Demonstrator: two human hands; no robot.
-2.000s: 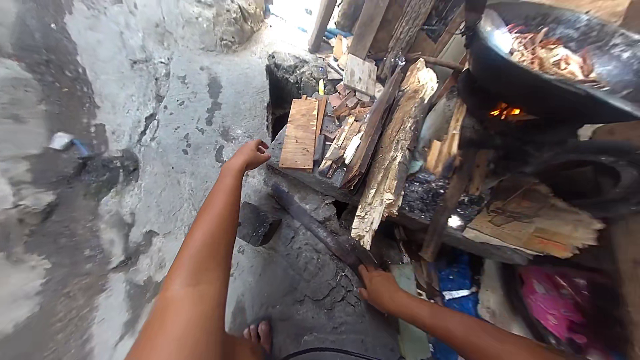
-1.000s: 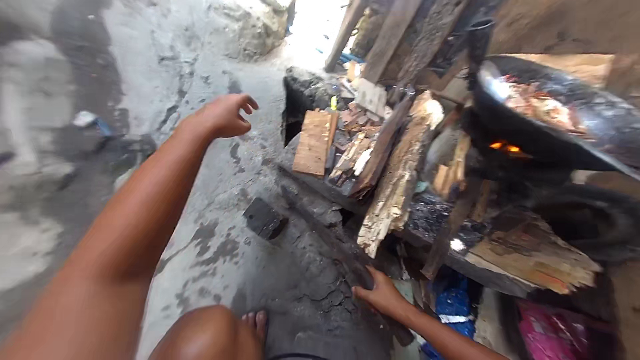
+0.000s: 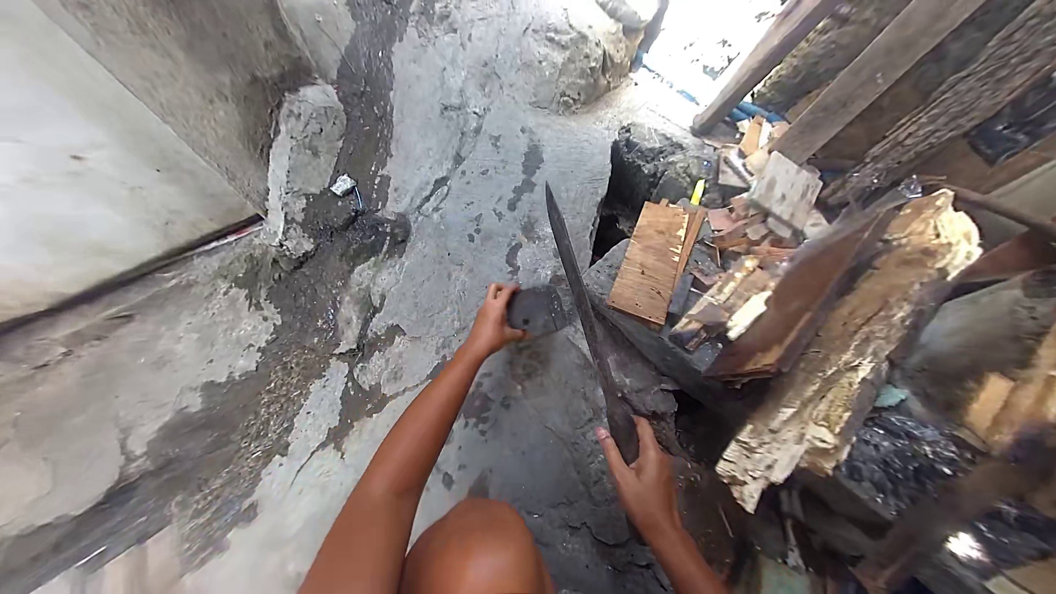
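Observation:
My right hand (image 3: 642, 470) grips the dark handle of a long machete (image 3: 582, 301), whose blade points up and away over the concrete floor. My left hand (image 3: 495, 320) holds a dark, flat-faced block (image 3: 536, 310) by its left side; its material cannot be told. The block is just left of the blade. Right of the blade lies a piece of plywood (image 3: 649, 260) beside wood scraps. A long, rough piece of split wood (image 3: 858, 338) lies farther right.
Rough, cracked concrete (image 3: 445, 272) runs along the middle. A pale wall (image 3: 107, 157) stands at the left. Wooden posts (image 3: 883, 74) lean at the upper right, near small wood chips (image 3: 755, 223). A dark gap opens beside the plywood, and black plastic (image 3: 907, 454) lies lower right.
My left hand, empty in the air a second ago, has come down and taken hold of the dark block. My right hand has lifted the machete. The view has swung left.

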